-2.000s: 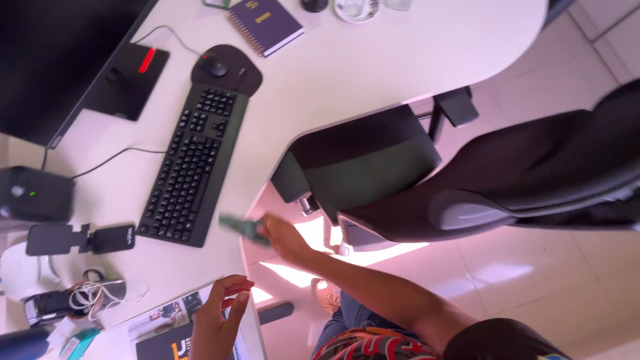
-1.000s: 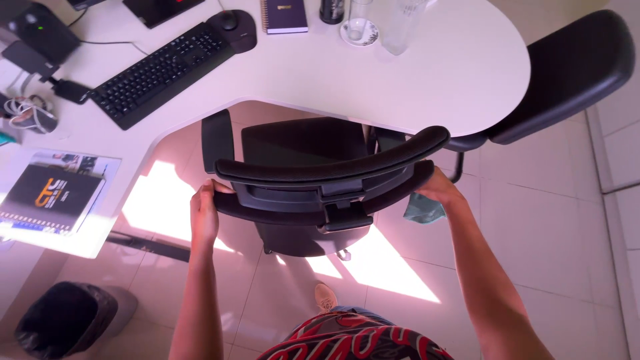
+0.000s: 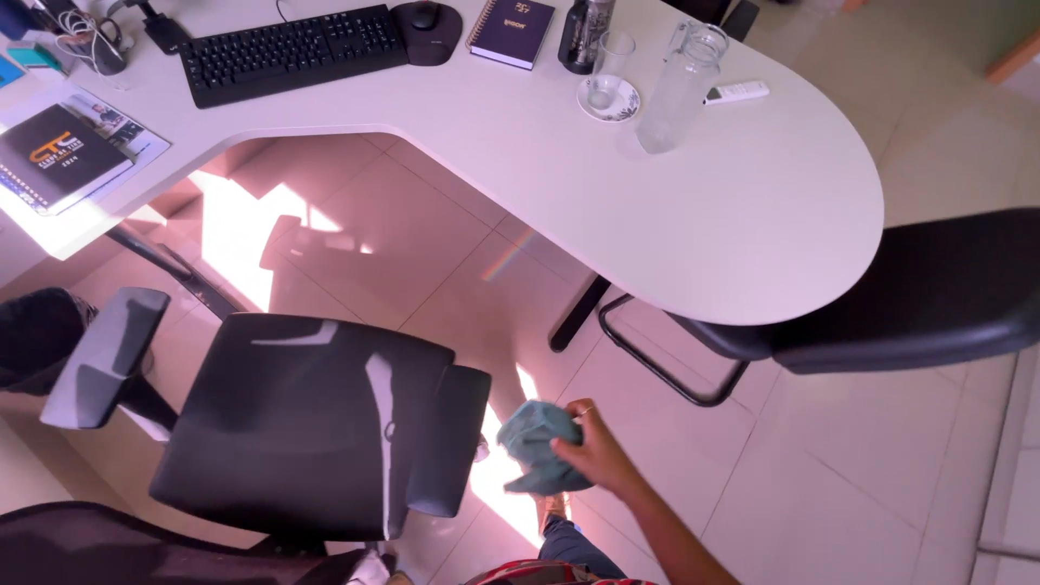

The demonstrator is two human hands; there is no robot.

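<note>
My right hand (image 3: 597, 451) grips a crumpled green cloth (image 3: 540, 447) above the tiled floor, just right of the office chair's black seat (image 3: 301, 422). My left hand is out of view. The chair stands at the lower left, away from the white desk (image 3: 520, 154), with its grey-lit armrest (image 3: 110, 349) on the left and its backrest (image 3: 146, 544) along the bottom edge.
On the desk are a keyboard (image 3: 296, 53), mouse (image 3: 424, 15), spiral notebooks (image 3: 512, 28), a dark bottle (image 3: 581, 36), a glass on a saucer (image 3: 609, 97), a glass pitcher (image 3: 678, 89) and a white remote (image 3: 737, 92). A bin (image 3: 41, 337) stands left, a second chair (image 3: 918, 284) right.
The office chair has moved out from the desk's edge and turned toward the left. Both hands were on its backrest one second ago; now my right hand is off it and my left is out of view.
</note>
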